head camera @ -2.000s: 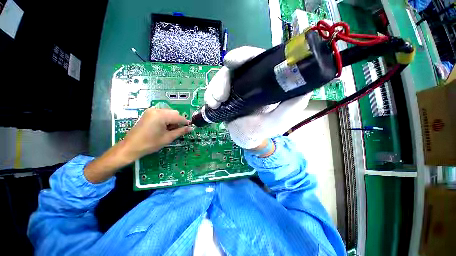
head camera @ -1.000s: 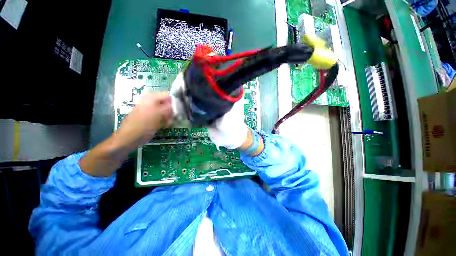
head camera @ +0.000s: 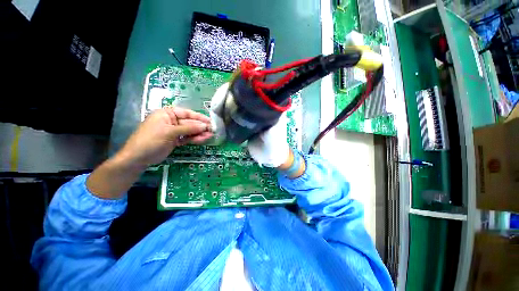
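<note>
A green circuit board [head camera: 227, 185] lies solder side up in front of me. My right hand [head camera: 272, 142], in a white glove, grips a black electric screwdriver [head camera: 246, 113] over the board. Its rear end faces the camera and hides its tip. My bare left hand [head camera: 165, 132] is over the board's left part, thumb and fingers pinched together beside the gloved fingers. Any screw between them is too small to see. A black screw tray [head camera: 227, 45] full of silvery specks stands beyond the board's far edge.
A pen [head camera: 270, 52] lies right of the tray. The screwdriver cable [head camera: 341, 116] hangs at right, over boards [head camera: 361, 116] on the line. A finned heatsink [head camera: 431, 118] lies on the green shelf. Black bins [head camera: 62, 74] stand at left, cardboard boxes [head camera: 498, 165] at far right.
The screwdriver has swung from leaning rightward to rear end toward the camera, its cable following. My left hand moved away from its tip area, up and slightly left. The view shifted slightly.
</note>
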